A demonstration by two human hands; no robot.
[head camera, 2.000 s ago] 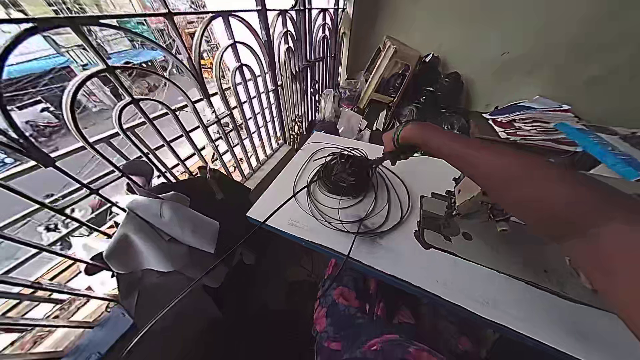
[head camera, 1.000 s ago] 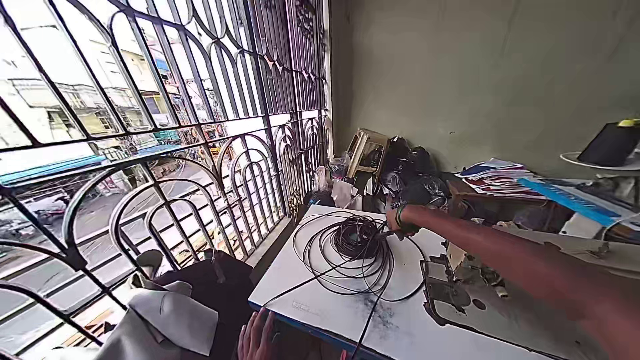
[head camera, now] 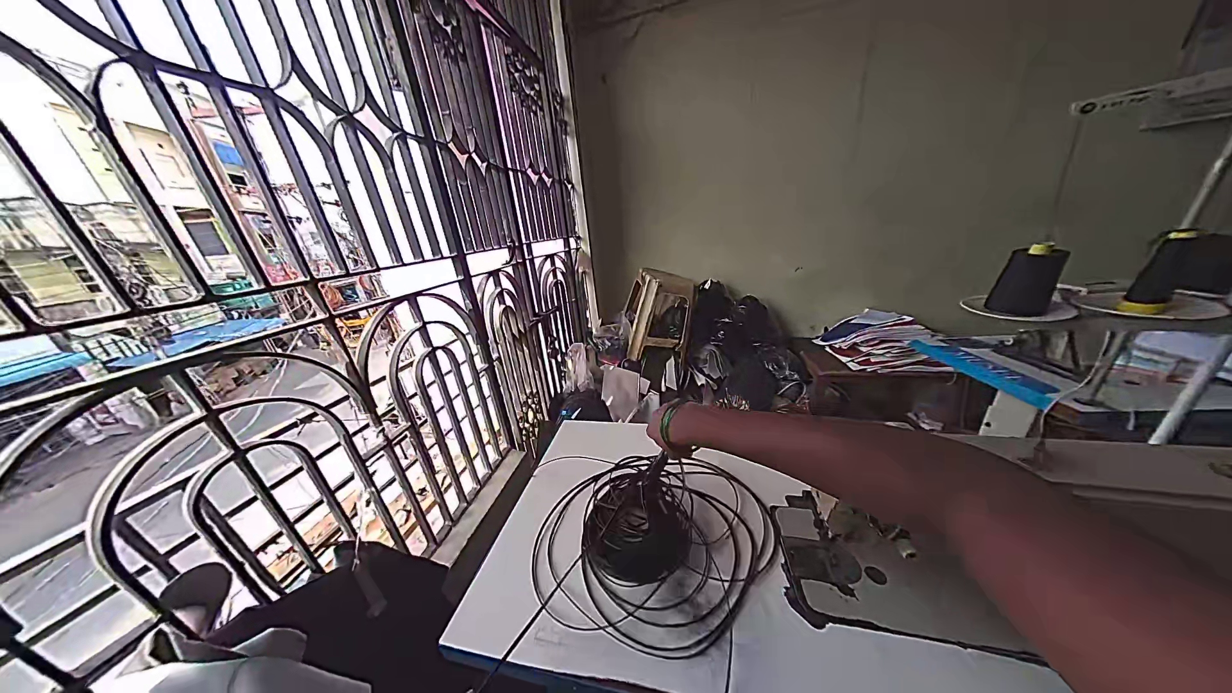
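Observation:
A coil of thin black cord [head camera: 640,529] lies in loose loops on the white tabletop [head camera: 500,616]. My right hand [head camera: 674,428], with a green band at the wrist, reaches across to the far side of the coil, at a dark upright piece in its middle. The fingers are mostly hidden, so their grip on it is unclear. One strand runs from the coil over the table's near left edge. The bed of a sewing machine [head camera: 828,568] is set in the table to the right of the coil. My left hand is out of the frame.
A metal window grille [head camera: 318,298] fills the left side, with dark and grey cloth [head camera: 356,606] below. Behind the table are a wooden frame [head camera: 659,313], black plastic bags [head camera: 741,337] and a paper stack [head camera: 881,337]. Black thread cones [head camera: 1028,281] stand at right.
My left hand, at the table's near edge one second ago, has gone out of view. My right hand stays at the coil's far side. The view has tilted up.

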